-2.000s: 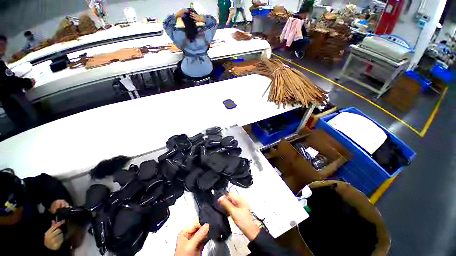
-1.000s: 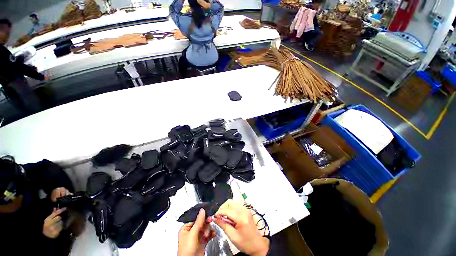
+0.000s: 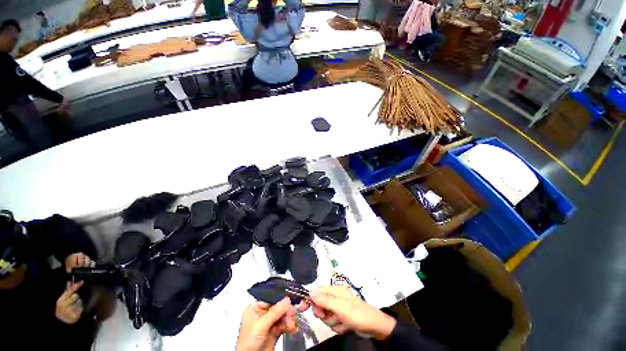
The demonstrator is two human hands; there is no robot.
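My left hand holds a black pouch by its lower edge, near the bottom middle. My right hand pinches the right end of the same pouch, where a pale shiny line runs along the edge. Whether a small tool is in my right fingers cannot be told. A large heap of black pouches lies on the white tabletop beyond and to the left of my hands. One black pouch lies just behind the held one.
A person in black works at the left edge. A round carton of black pieces stands at right, with a blue crate and an open carton beyond. A brown strip bundle lies on the far table.
My hands first were at a pouch by the heap's front edge, then brought a pouch nearer to me. Since then my right hand has shifted right along its edge, showing the shiny line.
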